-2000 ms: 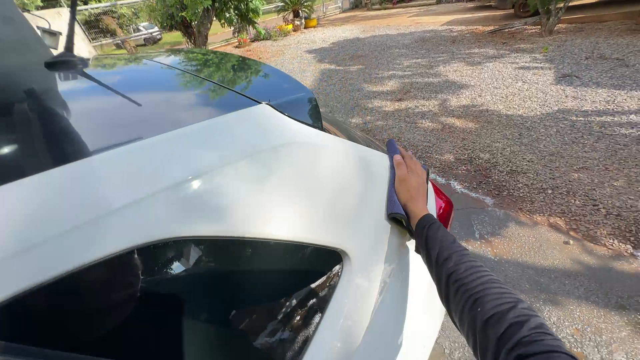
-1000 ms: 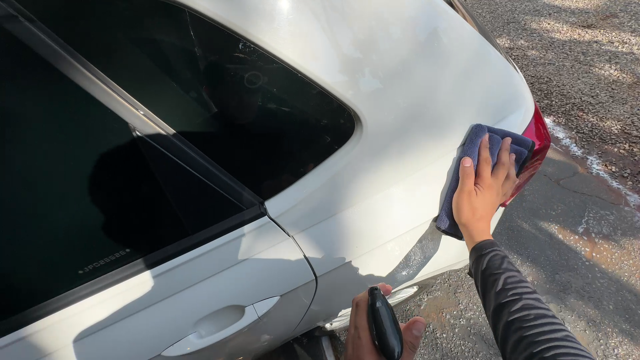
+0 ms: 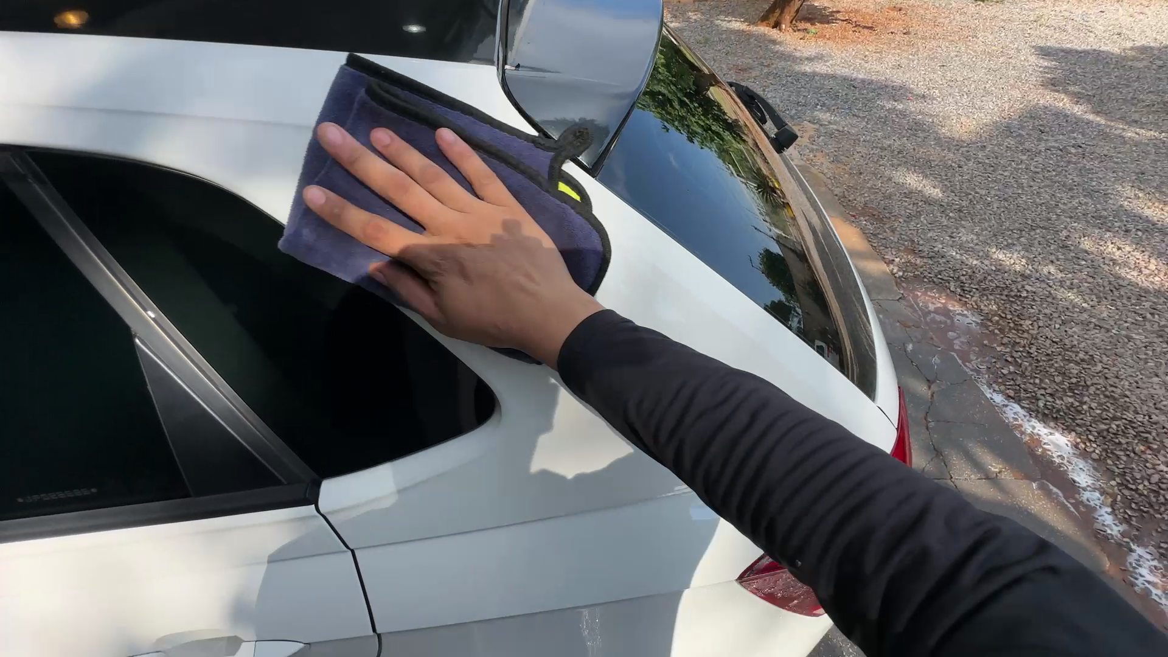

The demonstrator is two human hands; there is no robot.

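Observation:
My right hand point(image 3: 474, 246) lies with fingers spread on a folded dark blue microfiber cloth point(image 3: 319, 219) with black edging, holding it flat against the white car's rear pillar. The cloth also overlaps the top of the dark rear side window point(image 3: 365, 392). A small yellow-green patch shows at its right edge. Around it are the white body panel point(image 3: 584, 511), the glossy dark roof spoiler point(image 3: 584, 64) and the rear windshield point(image 3: 703, 201). My left hand is out of view.
A rear wiper point(image 3: 766, 119) sticks out beyond the rear windshield. The red taillight point(image 3: 780, 584) is partly behind my sleeve. A door handle point(image 3: 265, 648) shows at the bottom edge. Gravel point(image 3: 1004, 137) and cracked paving point(image 3: 976, 443) with white foam lie behind the car.
My right hand has moved with the cloth from beside the taillight up to the rear pillar. My left hand, seen earlier with a black rounded object, has left the view. The view has shifted.

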